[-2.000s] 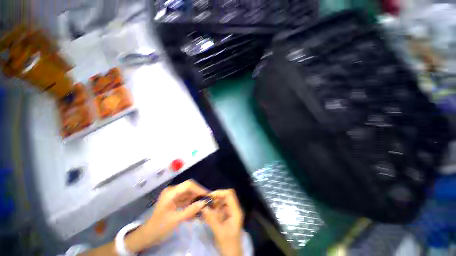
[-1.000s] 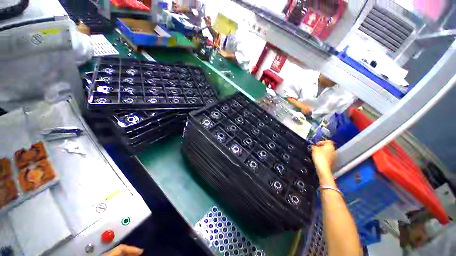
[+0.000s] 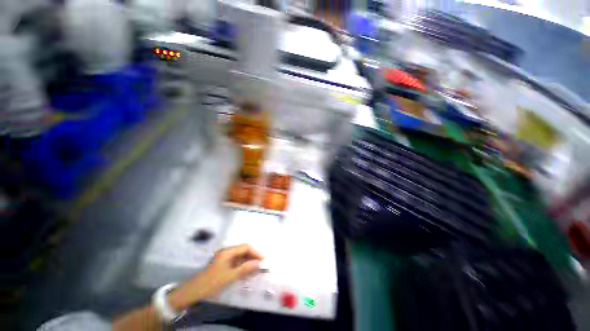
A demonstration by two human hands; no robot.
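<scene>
The frame is motion-blurred. My left hand (image 3: 234,266), with a white band at the wrist, is over the front part of the white machine bed (image 3: 304,252). Its fingers are curled; whether they hold anything cannot be told. My right hand is not in view. The orange fixture nests (image 3: 276,199) stand farther back on the bed, beyond my left hand. The orange machine head (image 3: 251,139) is above and behind them. A small dark pile (image 3: 202,235) lies on the bed to the left of the nests.
A red button (image 3: 288,299) and a green button (image 3: 310,302) are on the bed's front edge. Black trays (image 3: 414,194) stand on the green bench at right, with more black trays (image 3: 491,284) nearer. A metal tool (image 3: 310,180) lies right of the nests. Blue objects (image 3: 97,123) are at far left.
The view has swung left from the trays to the machine. My right hand, by the tray stack before, has left the picture. My left hand now shows more fully, over the bed.
</scene>
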